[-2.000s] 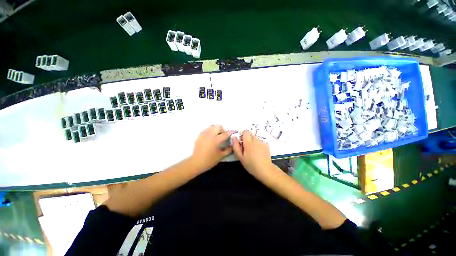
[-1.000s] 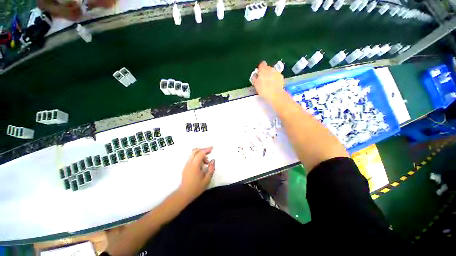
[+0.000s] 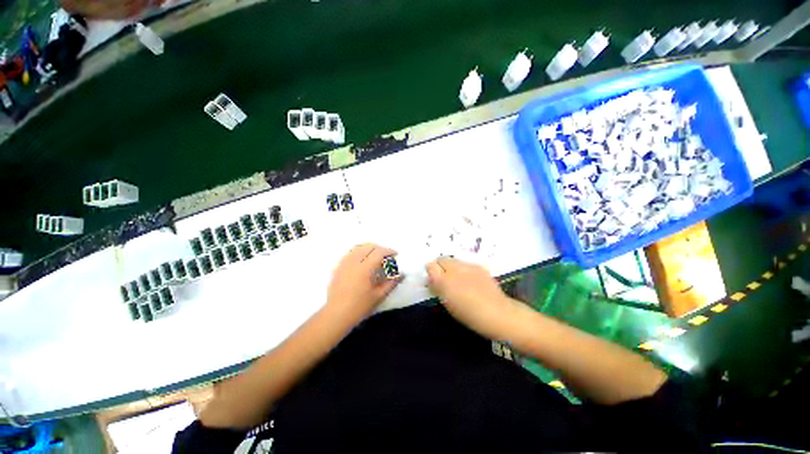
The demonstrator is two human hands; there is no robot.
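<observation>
My left hand (image 3: 359, 282) holds one charger housing (image 3: 390, 266) near the bench's front edge, its dark open end facing up. My right hand (image 3: 464, 293) is just to the right, fingertips drawn together low over the bench beside loose small white parts (image 3: 466, 235); whether it pinches one is hidden. Two housings (image 3: 339, 202) stand together near the back edge of the white bench covering (image 3: 71, 355). Several more housings (image 3: 233, 248) stand in tight rows to the left, open ends up.
A blue parts bin (image 3: 573, 239) heaped with small white parts stands at the right. Beyond the grey edge rail (image 3: 218, 195), the green belt (image 3: 391, 62) carries pronged units (image 3: 518, 71) at right and grouped housings (image 3: 315, 124) at left. Part of another person shows at top left.
My right hand has come back from the belt, where a pronged unit now stands at the near end of the line. My left hand has taken a housing; the group of three is now two.
</observation>
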